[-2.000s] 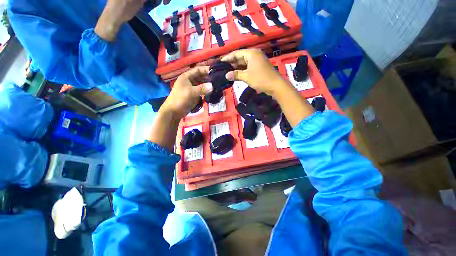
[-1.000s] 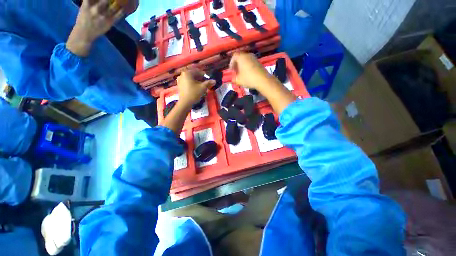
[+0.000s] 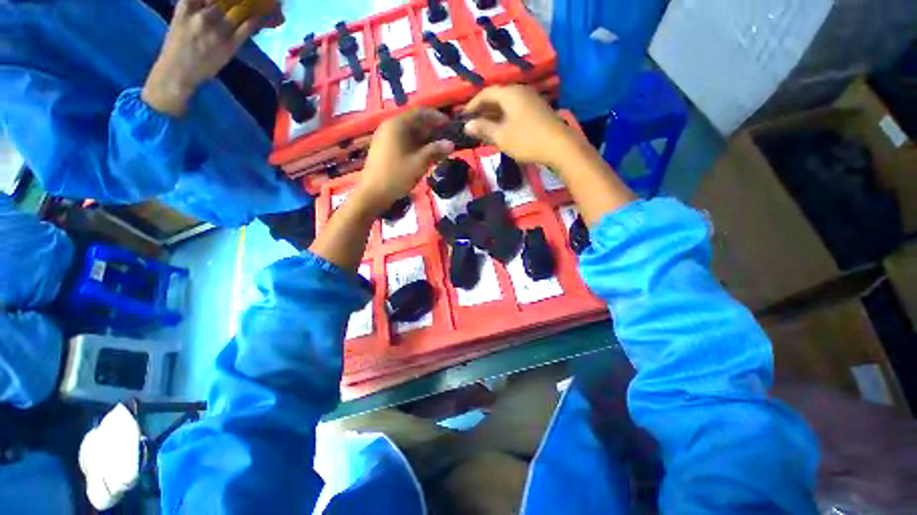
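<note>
My left hand (image 3: 402, 156) and my right hand (image 3: 518, 126) are bare and meet above the far edge of the near red tray (image 3: 402, 345). Between their fingertips they hold a small black piece (image 3: 460, 132), partly hidden by the fingers; it looks like a strap or band. In the tray, curled black wrist devices lie on white slips, one at the near left (image 3: 410, 300), one near the centre right (image 3: 538, 253). Loose black pieces (image 3: 490, 223) are piled mid-tray. My forearms hide some pockets.
A second red tray stack (image 3: 354, 123) with black watches laid long stands beyond. A co-worker's hand (image 3: 198, 50) with yellow fingertips is at upper left. Blue stools (image 3: 644, 129) stand at right and left (image 3: 126, 287). Open cartons (image 3: 749, 236) are at right.
My hands parted over the tray and have come together again on a small black piece. The rounded black bundle held earlier is no longer in them. The view has shifted, moving the trays left.
</note>
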